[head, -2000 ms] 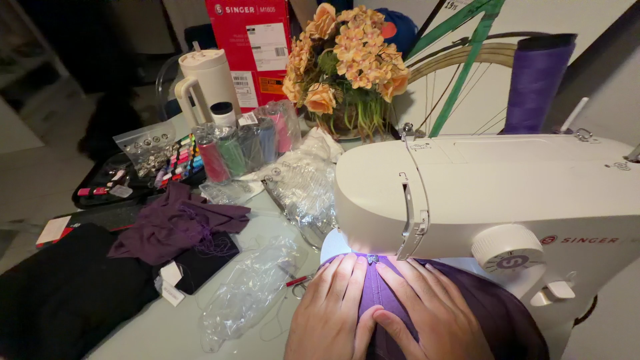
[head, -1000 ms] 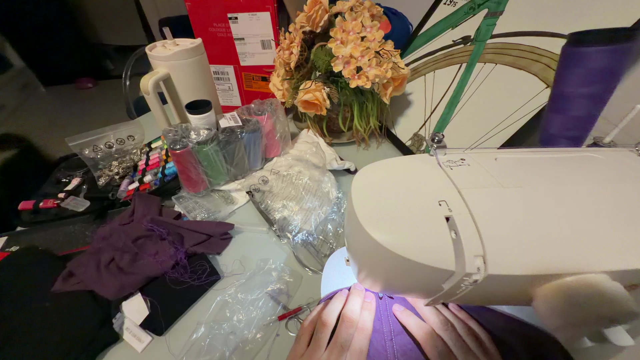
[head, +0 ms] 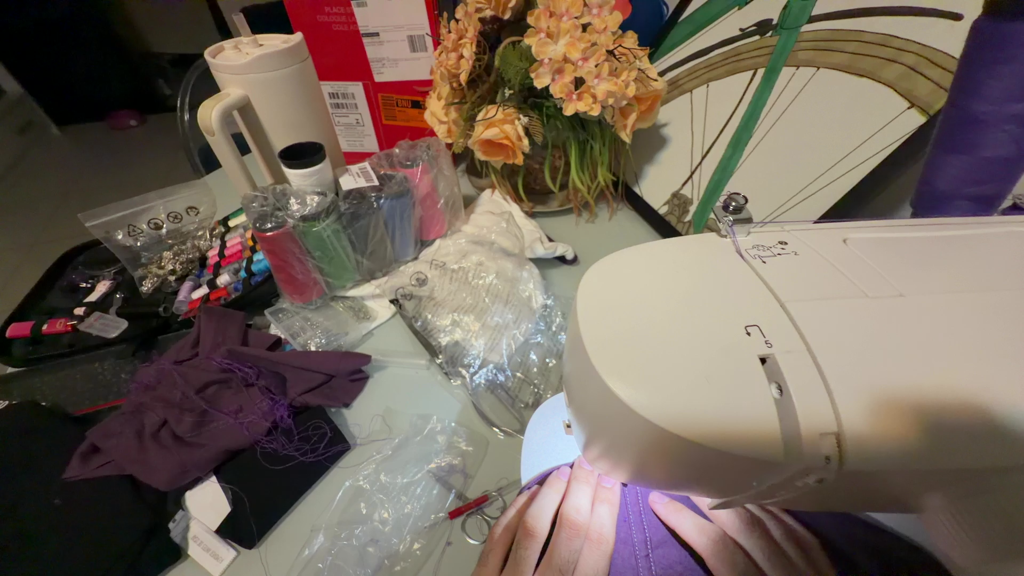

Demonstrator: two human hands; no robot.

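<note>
Purple fabric point(head: 640, 532) with a double line of light stitching lies under the head of a white sewing machine point(head: 688, 352). My left hand point(head: 560, 524) rests flat on the fabric, left of the stitched lines, its fingertips at the lit machine bed point(head: 548, 436). On the right side of the lines my right hand point(head: 744, 536) presses on the same fabric, partly below the machine head. The needle and presser foot are hidden behind the machine head. Beside my left hand lie small scissors point(head: 482, 522) and a red-handled tool point(head: 470, 506).
Clear plastic bags point(head: 392, 496) and dark purple cloth point(head: 192, 400) with loose threads lie at left. Farther back are wrapped thread spools point(head: 288, 260), a sewing kit point(head: 48, 320), a cream tumbler point(head: 268, 96), a flower arrangement point(head: 552, 88) and a red box point(head: 320, 32). A bicycle wheel point(head: 848, 56) stands behind.
The view has come closer to the machine. Both hands stay on the purple fabric; the fingers that lay further apart on it two seconds ago now reach partly under the machine head.
</note>
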